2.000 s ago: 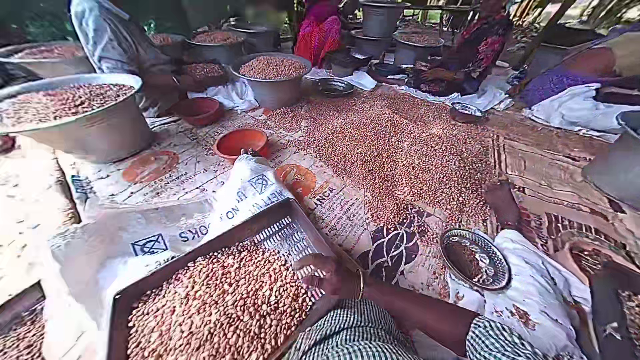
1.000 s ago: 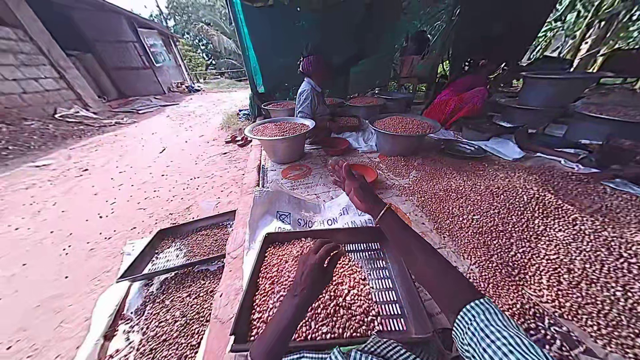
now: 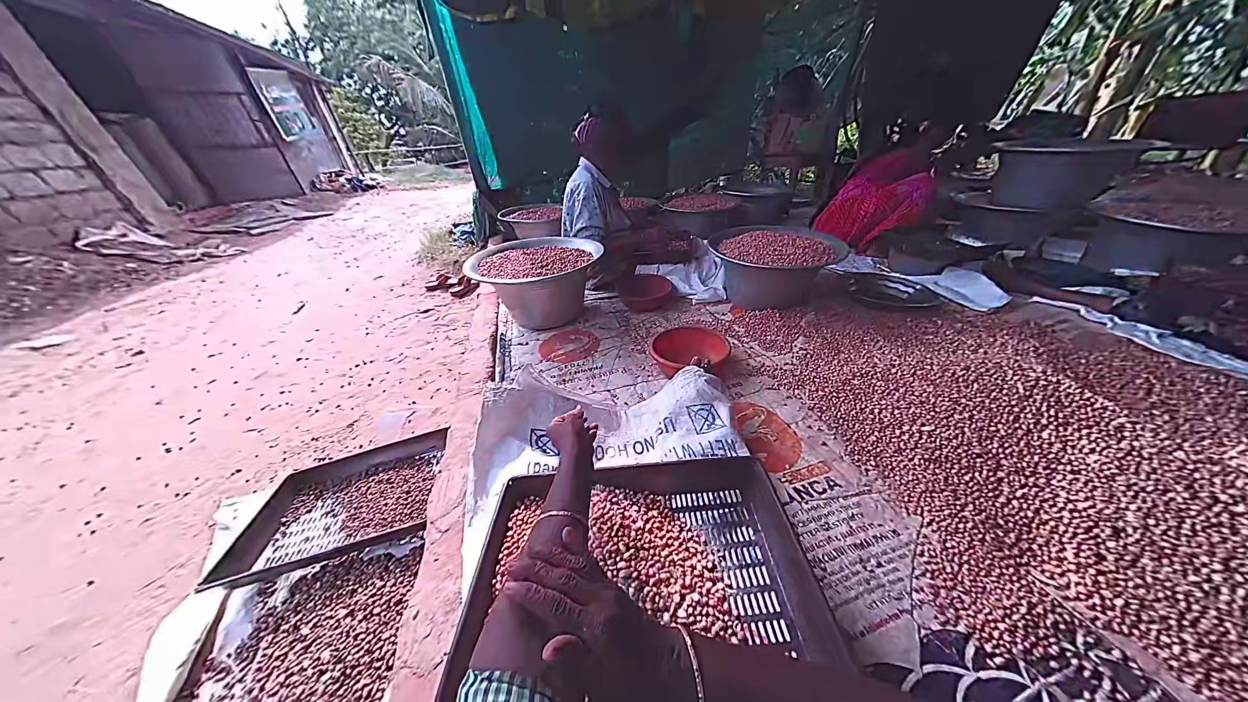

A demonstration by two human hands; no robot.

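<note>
A dark slotted tray (image 3: 795, 565) holds reddish-brown nuts or seeds (image 3: 648, 551) heaped at its left and middle, with bare slots showing on the right. My left arm reaches across it, and my left hand (image 3: 573, 432) is above the white printed sack (image 3: 634, 414) beyond the far rim, fingers curled and nothing visible in them. Over the tray's near left part, my right hand (image 3: 570, 595) wraps across my left forearm. Each wrist wears a thin bangle. An orange bowl (image 3: 689, 349) sits past the sack.
A second slotted tray (image 3: 327, 556) rests over more nuts at lower left. Nuts (image 3: 985, 429) cover the mat on the right. Metal basins (image 3: 541, 292) of nuts stand farther off, near a person in a patterned shirt (image 3: 590, 200) and one in red clothing (image 3: 882, 200).
My left hand has left the nuts in the tray and stretches forward past its far rim. My right hand, raised before, has come down onto my left forearm.
</note>
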